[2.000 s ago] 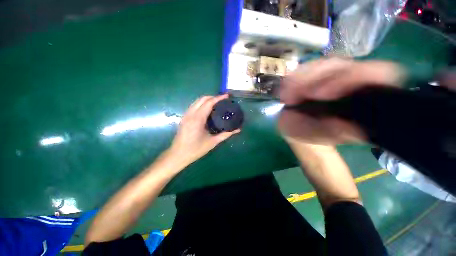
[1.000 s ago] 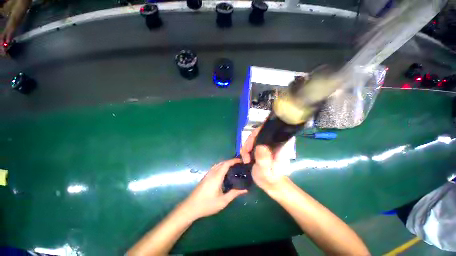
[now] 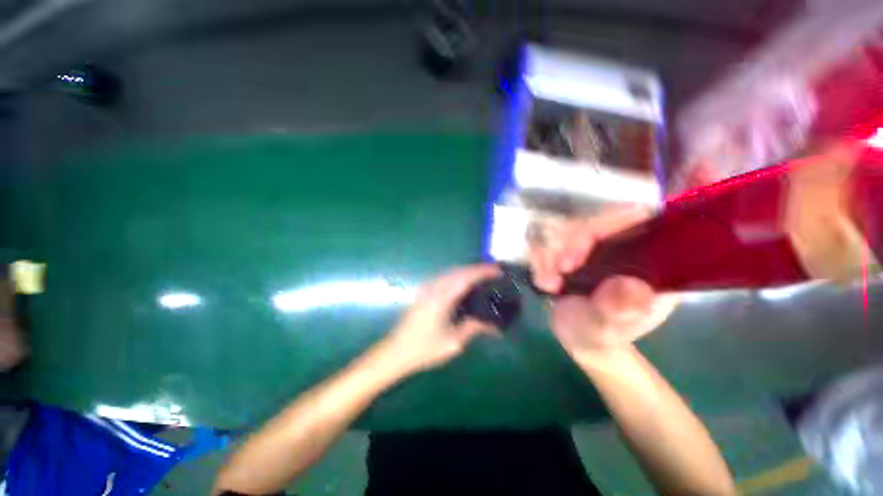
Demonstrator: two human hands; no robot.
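My left hand (image 3: 438, 320) holds a round black unit (image 3: 491, 301) by its side on the green bench, its dark face up. My right hand (image 3: 605, 291) is closed around the front of a long thick power screwdriver (image 3: 707, 237), which lies nearly level, pointing left, with a tan band near its rear. The driver is tinted red by a bright red light at the right edge. Its tip is near the unit's right side; blur hides whether they touch. The white screw feeder (image 3: 591, 179) with blue sides stands just beyond my hands, its near end partly hidden by my right hand.
A blurred clear bag (image 3: 750, 126) lies right of the feeder. Black units stand on the dark conveyor (image 3: 261, 77), one at far left (image 3: 89, 83) and one near the middle (image 3: 446, 44). A yellow piece (image 3: 28, 277) and another person's blue sleeve (image 3: 82, 450) show at left.
The view has shifted. The driver has swung from a steep slant to nearly level, and its tip is now beside the unit. My left hand still holds the unit. A red glare has appeared at right.
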